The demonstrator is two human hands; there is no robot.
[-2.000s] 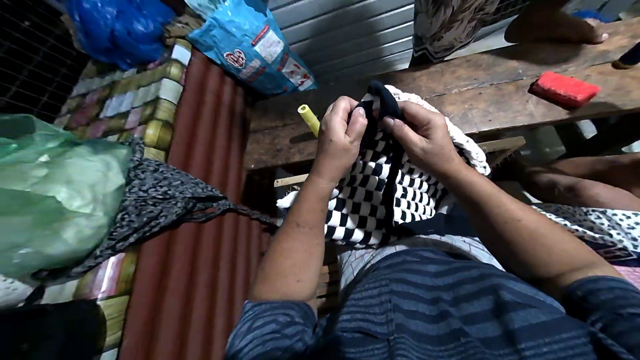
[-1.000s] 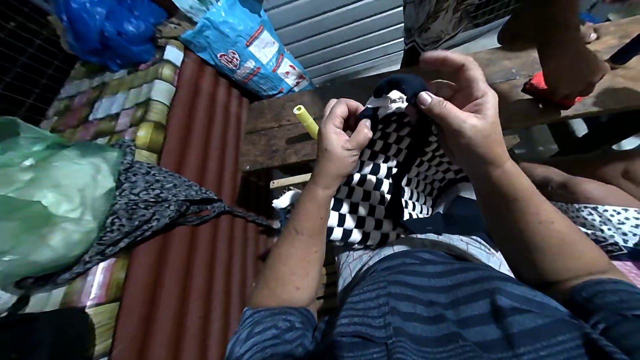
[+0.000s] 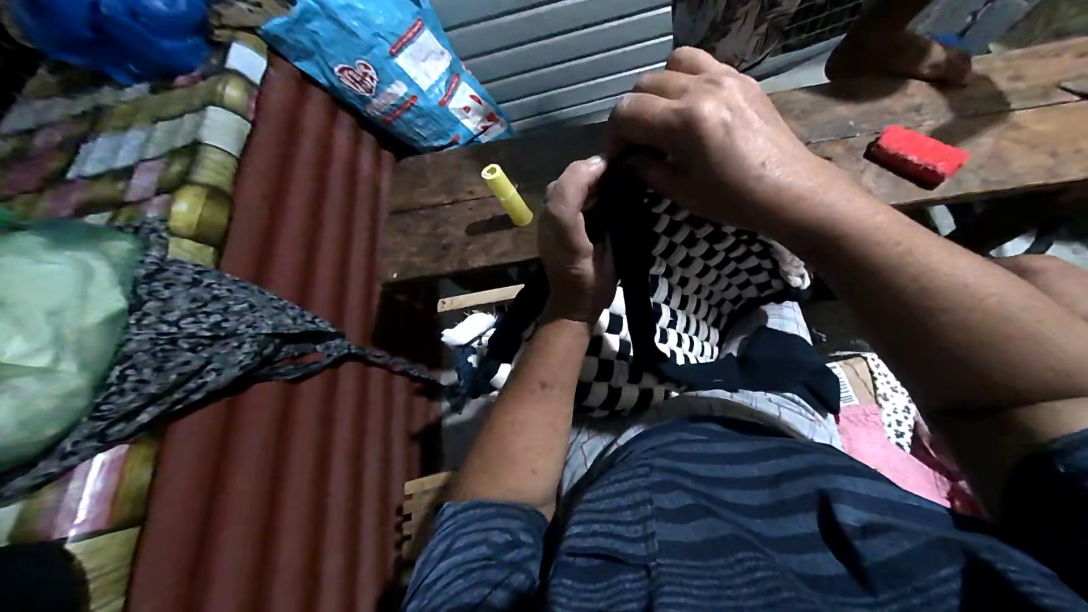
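A black-and-white checkered woven fabric piece [image 3: 693, 272] with dark cloth strips lies over my lap and rises to my hands. My left hand [image 3: 576, 238] grips a dark part of it from the left, thumb at the top. Above and to the right, my right hand [image 3: 710, 136] is bent over the same dark cloth, its fingertips mostly hidden behind the back of the hand. Left of my left hand, a yellow tube [image 3: 507, 195] stands on the wooden bench [image 3: 442, 200].
A red block-like object [image 3: 918, 156] lies on the bench at right, near another person's foot [image 3: 901, 59]. A blue plastic bag [image 3: 391, 72] stands behind. On the left are red corrugated metal [image 3: 289, 365], a patterned cloth [image 3: 229, 319] and a green plastic bag [image 3: 64, 331].
My right hand has risen and turned over the dark cloth. The other person's hand, at the red object one second ago, has moved off it.
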